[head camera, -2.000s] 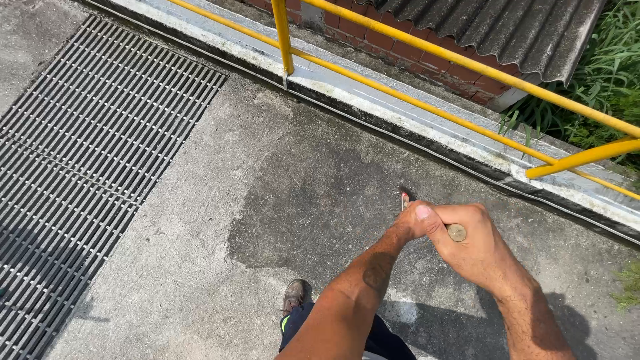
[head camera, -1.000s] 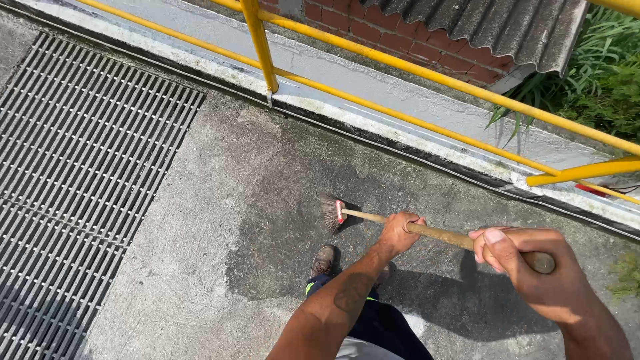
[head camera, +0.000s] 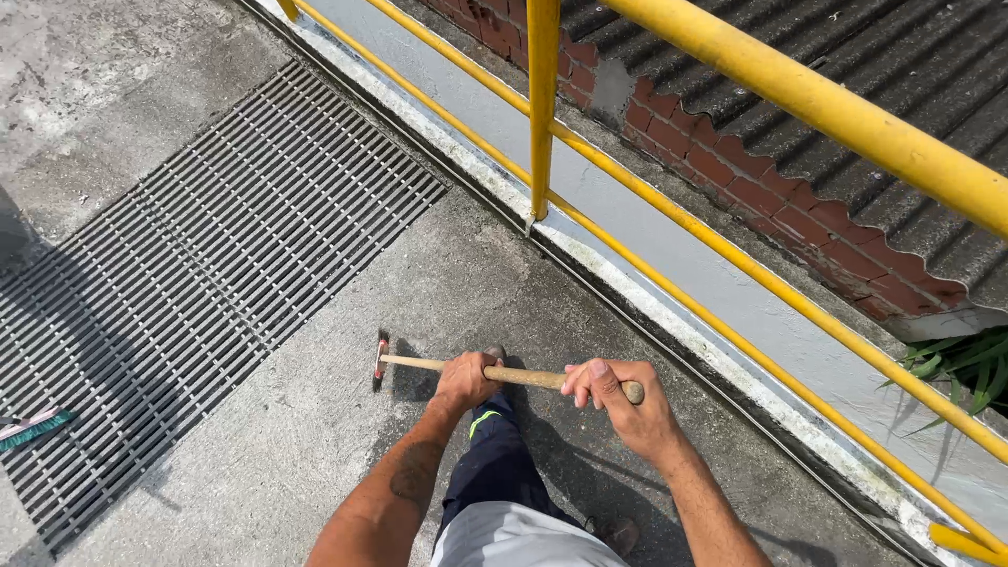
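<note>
A broom with a wooden handle (head camera: 524, 376) lies across the view in front of my body. My left hand (head camera: 468, 379) is closed around the handle partway along it. Near the rounded top end, my right hand (head camera: 614, 387) grips the same handle, some fingers loosely curled. The narrow broom head (head camera: 380, 361), with a reddish part and dark bristles, is at the far left end of the handle, over the concrete floor (head camera: 307, 402). Whether the bristles touch the floor is hard to tell.
A metal floor grating (head camera: 197, 260) spans the left side. A green-bristled brush (head camera: 35, 427) is at the left edge, over the grating. Yellow railings (head camera: 542, 110) stand on a low white curb along the right. Beyond are a brick wall (head camera: 732, 173) and corrugated roofing (head camera: 850, 102).
The broom head has moved left relative to my feet, toward the grating. Both hands stay on the handle. The view has shifted left, bringing the green-bristled brush into sight.
</note>
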